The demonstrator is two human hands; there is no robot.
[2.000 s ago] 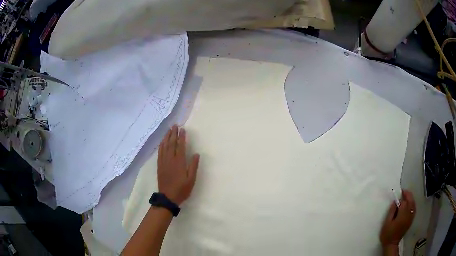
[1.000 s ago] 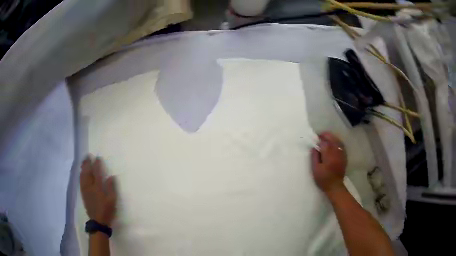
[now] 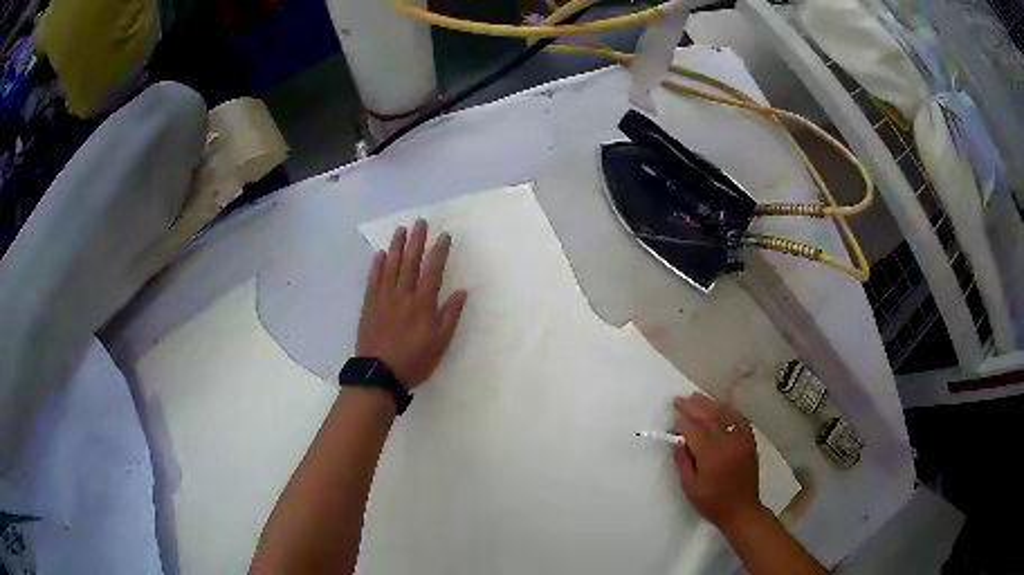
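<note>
A cream garment panel lies flat on the pale table cover, its V neck notch showing grey cloth at the left. My left hand, with a dark watch on the wrist, lies flat with fingers spread on the panel just right of the notch. My right hand rests at the panel's right edge and holds a slim white marker, its tip pointing left over the panel. The bluish-white paper pattern lies at the left edge, partly out of view.
A black steam iron with yellow hoses lies at the upper right. Two small patterned metallic blocks sit near the right table edge. A padded arm extends over the left side. A white rack with hanging cloth stands at right.
The view has shifted rightward, bringing the iron and blocks closer to the middle. My left hand has moved from the panel's left edge to beside the neck notch. My right hand still holds the marker, lower along the right edge.
</note>
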